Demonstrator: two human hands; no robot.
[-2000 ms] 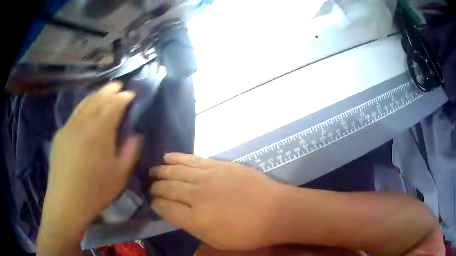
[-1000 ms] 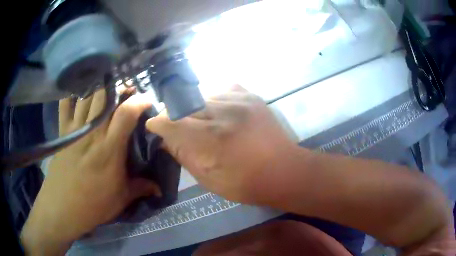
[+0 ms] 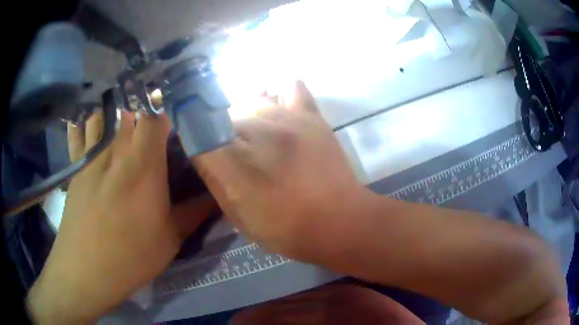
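Observation:
A dark garment piece (image 3: 190,184) lies bunched between my two hands under the machine head. My left hand (image 3: 124,184) lies on it at the left, its fingertips by the shiny metal needle-area parts (image 3: 149,100); its thumb points right over the cloth. My right hand (image 3: 273,159) lies to the right of the grey cylinder (image 3: 203,124), which covers part of it; its fingertips are washed out by the bright light. The needle and the cloth edge are hidden. I cannot tell whether either hand pinches the cloth.
A curved metal lever (image 3: 89,159) crosses above my left hand. A pale blurred dial (image 3: 51,60) is at the upper left. A ruler strip (image 3: 457,171) runs along the table's front edge. Black-handled scissors (image 3: 539,114) lie at the right end, near white scraps (image 3: 501,22) and a green object (image 3: 530,38).
Both hands have moved up to the needle area since the oldest frame, the right one from the table's front. Since the middle frame the machine head appears shifted left in view.

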